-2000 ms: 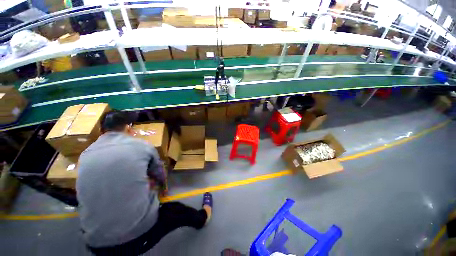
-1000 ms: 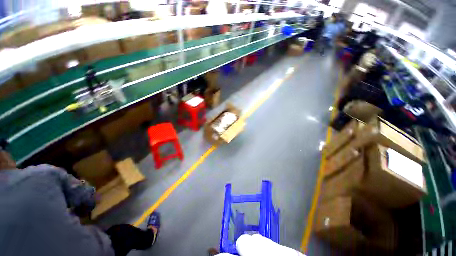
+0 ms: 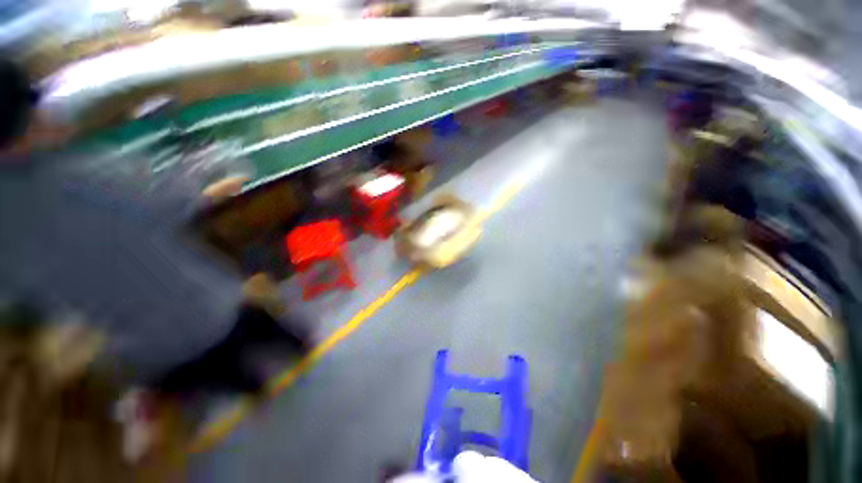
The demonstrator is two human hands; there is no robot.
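A blue plastic stool (image 3: 511, 415) is low in the centre of the head view, held out in front of me with its legs pointing forward. My right hand (image 3: 491, 468), in a white glove, is at the stool's near end at the bottom edge, closed on it as far as the blur shows. A second small white patch (image 3: 414, 478) lies just left of it, cut off by the edge; I cannot tell if it is my left hand.
A person in grey (image 3: 113, 274) is close on the left. Two red stools (image 3: 318, 241) and an open carton (image 3: 440, 230) stand beside the yellow line. A green-topped bench (image 3: 331, 141) runs along the left; stacked cartons (image 3: 652, 368) stand on the right.
My view has turned right along the aisle. The blue stool has swung round to point forward, with white glove now at its near end. The person in grey appears more upright.
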